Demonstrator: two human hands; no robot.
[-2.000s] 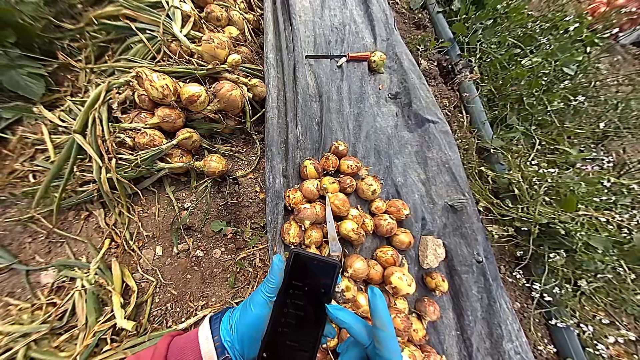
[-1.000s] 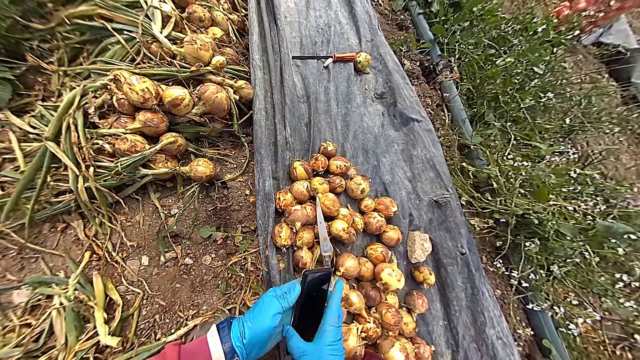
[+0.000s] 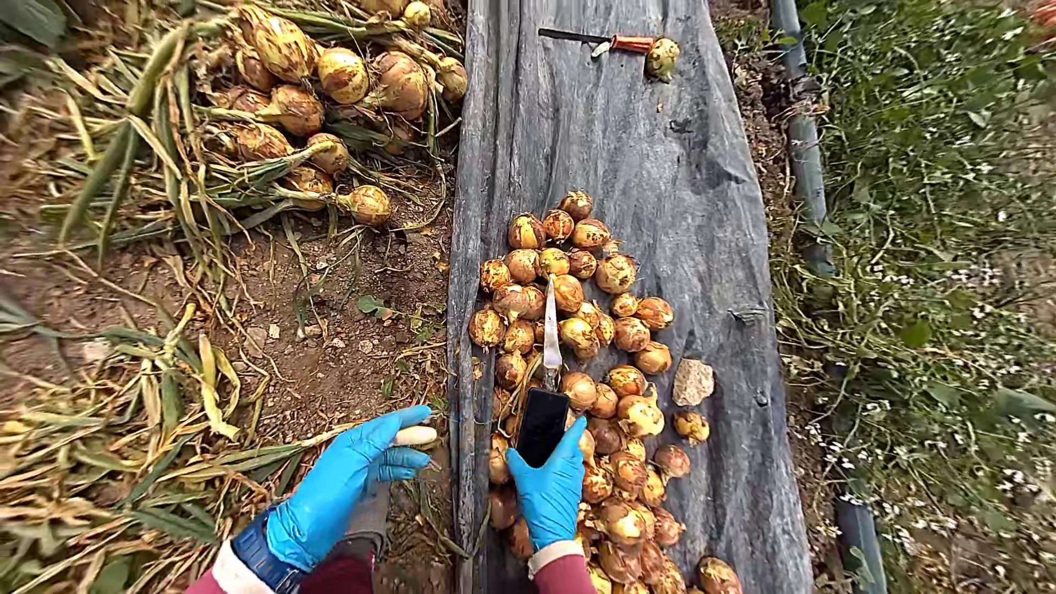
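Observation:
My right hand (image 3: 549, 487), in a blue glove, grips a black smartphone (image 3: 543, 425) over a heap of onions (image 3: 624, 474) on dark ground sheeting. Just beyond the phone's top edge, a knife blade (image 3: 551, 330) lies on the onions; its handle is hidden. My left hand (image 3: 355, 470), also blue-gloved, is off the sheet's left edge with fingers apart and holds nothing. One of its fingers shows pale, seemingly through a torn glove. A second knife with a red-orange handle (image 3: 633, 44) lies at the sheet's far end, touching a single onion (image 3: 662, 58).
Onions with long dry tops (image 3: 293, 107) lie in a pile on the soil at left. A pale stone (image 3: 693, 382) sits on the ground sheet (image 3: 709, 206) right of the heap. A grey-green pipe (image 3: 804, 157) runs along the right side, beside flowering weeds (image 3: 932, 206).
My left hand has let go of the phone and moved left, off the sheet. The phone, earlier between both hands, is now in my right hand alone.

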